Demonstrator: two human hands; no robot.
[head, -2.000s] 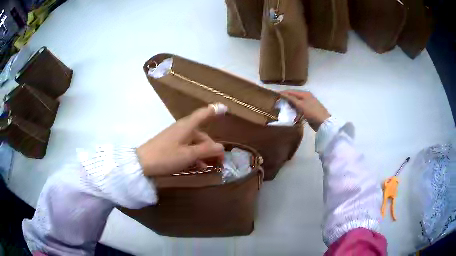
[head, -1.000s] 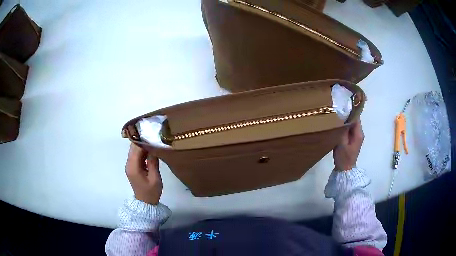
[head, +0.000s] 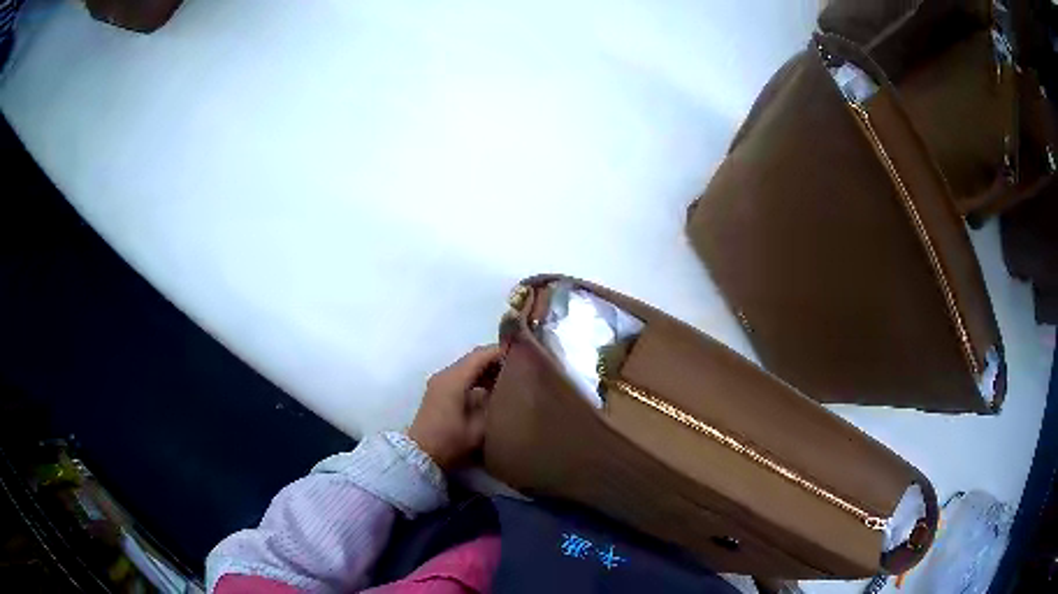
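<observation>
A brown handbag (head: 743, 464) is nearest me at the lower centre right, slanting down to the right. Its gold zipper (head: 743, 447) runs closed along the top. White tissue wraps (head: 580, 337) fill the left top corner, and another white wrap (head: 905, 516) shows at the right top corner. A small stud sits low on its front. My left hand (head: 458, 412) grips the bag's left end, with its fingertips partly hidden by the bag. My right hand is not in view; the bag hides what is behind its lower right part.
A second brown handbag (head: 847, 244) stands behind on the white table (head: 383, 174), with more brown bags (head: 957, 104) at the upper right. A brown bag (head: 133, 12) is cut off at the upper left. Clear plastic (head: 969, 540) lies lower right. The dark floor (head: 139, 337) borders the table's left edge.
The view has swung, and the held bag now slants and sits further right and lower. My right hand has left the view. My left hand still holds the bag's left end.
</observation>
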